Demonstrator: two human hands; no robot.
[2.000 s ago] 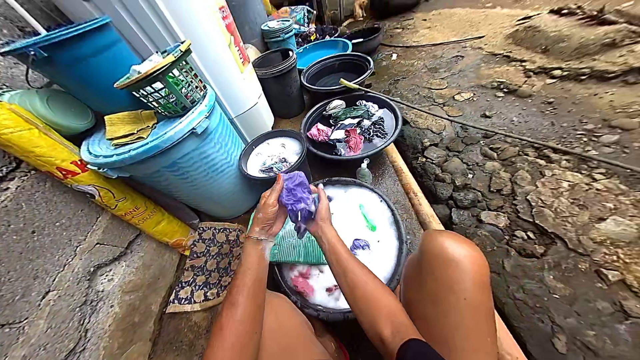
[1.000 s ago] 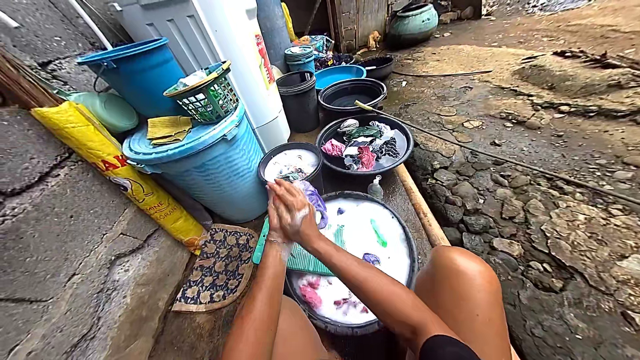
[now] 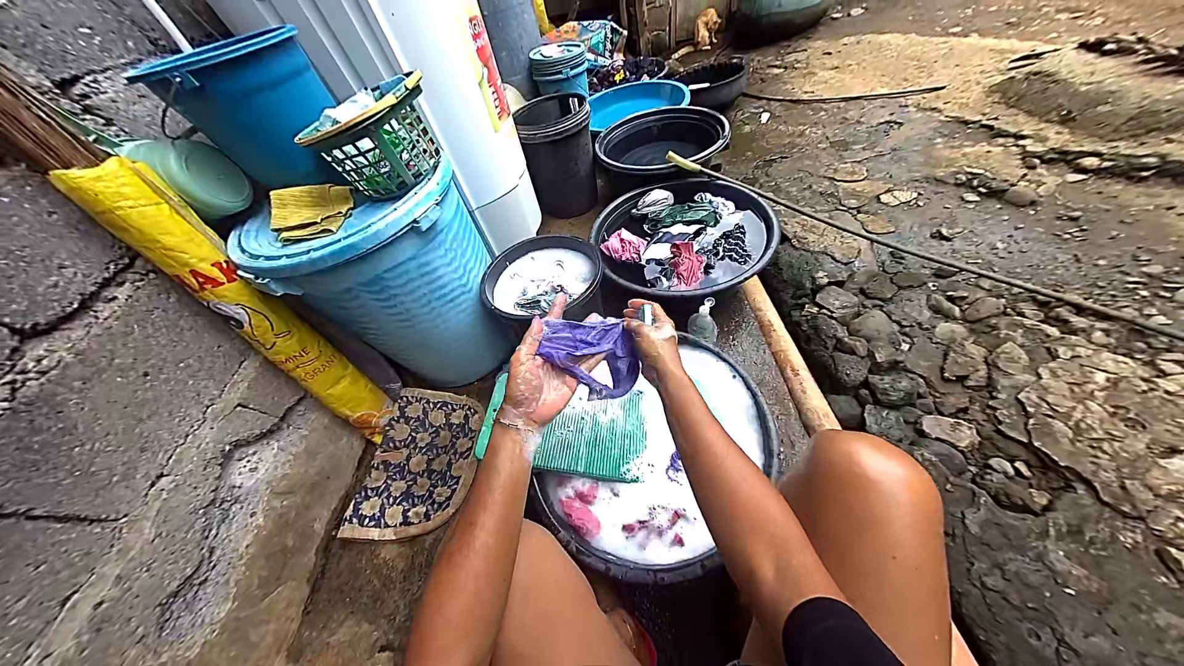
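Observation:
A wet purple cloth [image 3: 587,347] is stretched between my hands, above a black basin [image 3: 768,435] of sudsy water. My left hand [image 3: 541,375], palm up and foamy, has the cloth across its fingers. My right hand [image 3: 655,342] pinches the cloth's other end and also holds a small pale piece, perhaps soap. Beneath my left hand a green ribbed washboard [image 3: 592,439] leans in the basin. Pink cloth [image 3: 581,513] shows through the suds near me.
Ahead are a smaller sudsy basin [image 3: 595,296] and a black basin [image 3: 610,217] of wet clothes. A clear bottle [image 3: 703,324] stands beside them. At left is a lidded blue drum [image 3: 398,296]; at right a wooden pole [image 3: 786,361] lies beside rocky ground [image 3: 925,370].
My hands, pressed together around the purple cloth a second ago, have moved apart, and the cloth is now spread between them.

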